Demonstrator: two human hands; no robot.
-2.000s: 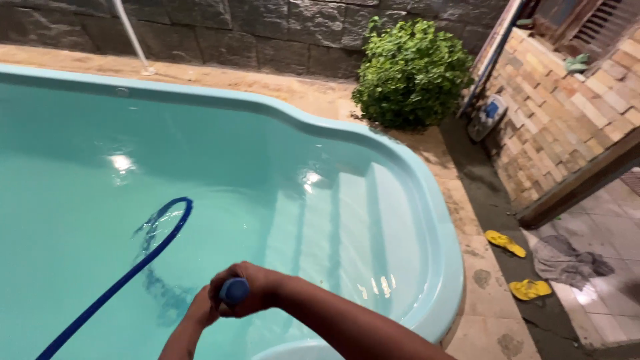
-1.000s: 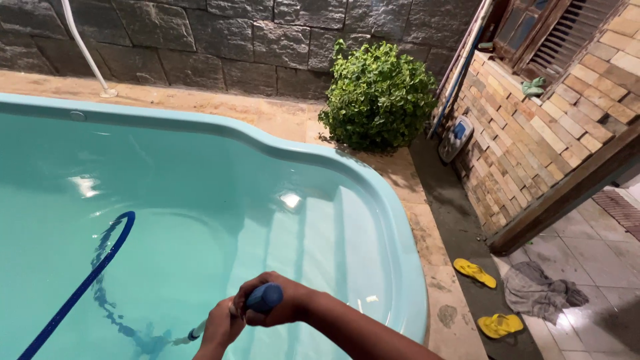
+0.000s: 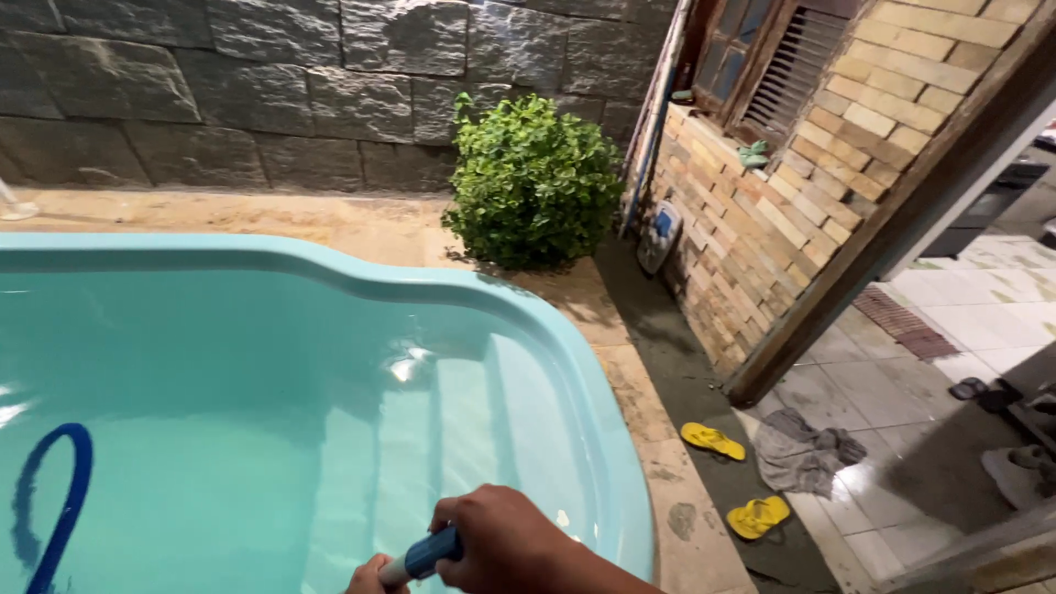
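Note:
My right hand (image 3: 503,536) is closed around the blue grip of a pole (image 3: 435,551), low in the middle of the view. Just left of it, at the bottom edge, my left hand (image 3: 373,575) grips the pole's pale shaft; most of this hand is cut off. The pole's far end is out of view. A blue hose (image 3: 73,495) curves up out of the pool water at the lower left. Both hands are over the light-blue pool (image 3: 569,330), near its pale corner steps (image 3: 462,412).
A green bush (image 3: 536,181) stands beyond the pool's rim before a stone wall (image 3: 272,91). Yellow flip-flops (image 3: 714,441) and a grey cloth (image 3: 800,454) lie on the right. A wooden post (image 3: 825,272) slants by the brick wall (image 3: 742,223).
The view has swung to the right and up. My hands stay on the pole and are lower in the frame. The submerged fitting near the pole's far side has left view.

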